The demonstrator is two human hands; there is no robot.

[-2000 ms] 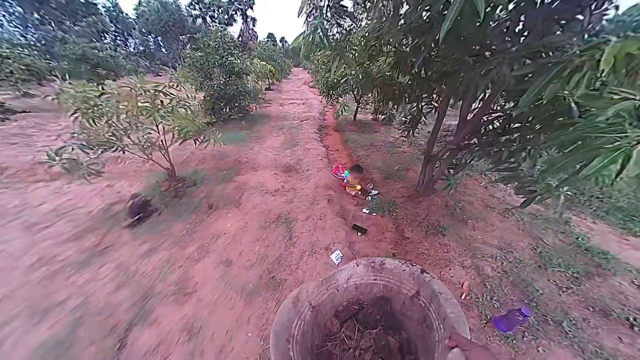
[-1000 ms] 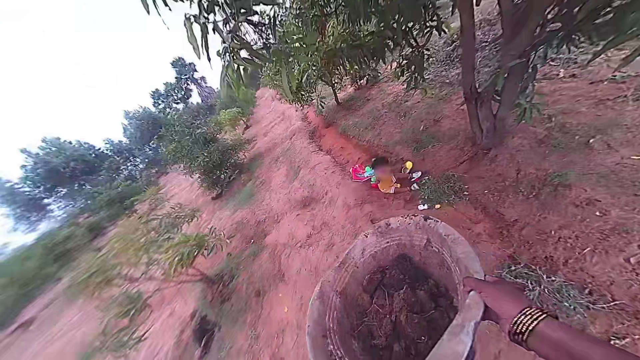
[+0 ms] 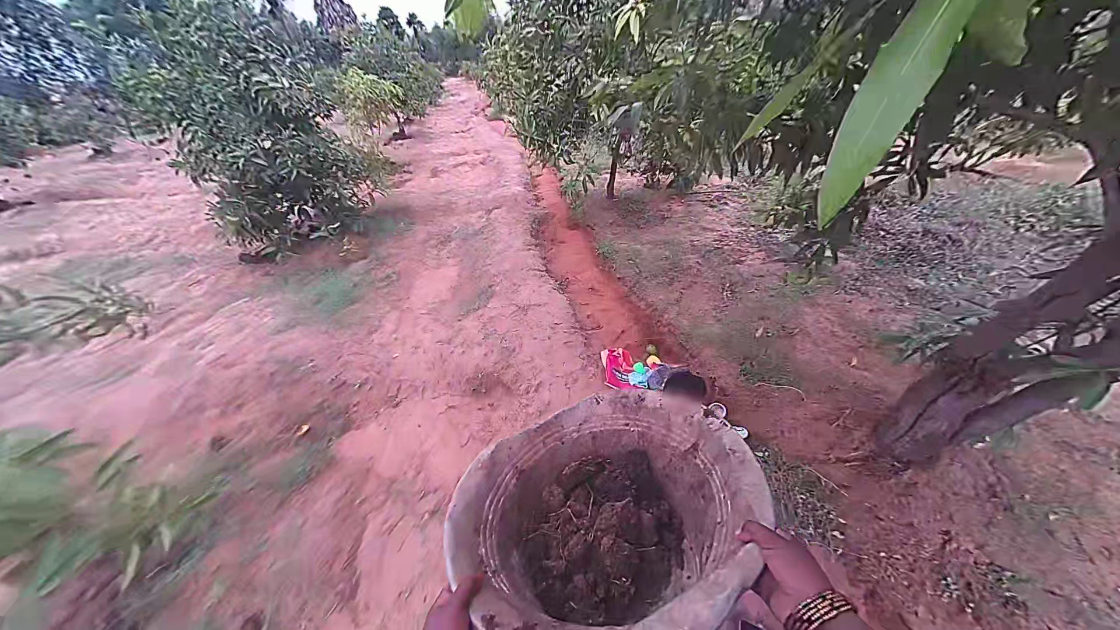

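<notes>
A round, wide-rimmed basin [image 3: 525, 446] is held low in front of me, with dark clumpy soil or manure [image 3: 604, 542] and bits of straw inside. On the basin's right rim my right hand [image 3: 787, 569] is closed, thumb on top, with several bangles at the wrist. My left hand [image 3: 455, 605] grips the lower left rim; only part of it shows at the bottom edge. The basin's near side is cut off by the frame.
Just beyond the basin, a small person [image 3: 684, 385] sits low on the ground by a red cloth [image 3: 618, 367] and colourful items. A tree trunk [image 3: 954, 402] stands at right, with leaves hanging close. A reddish dirt path [image 3: 455, 262] and shallow furrow [image 3: 586, 271] run ahead between trees.
My left hand has come into view on the basin's left rim. The seated person and red cloth now appear right behind the basin. The view, tilted a second ago, is level again.
</notes>
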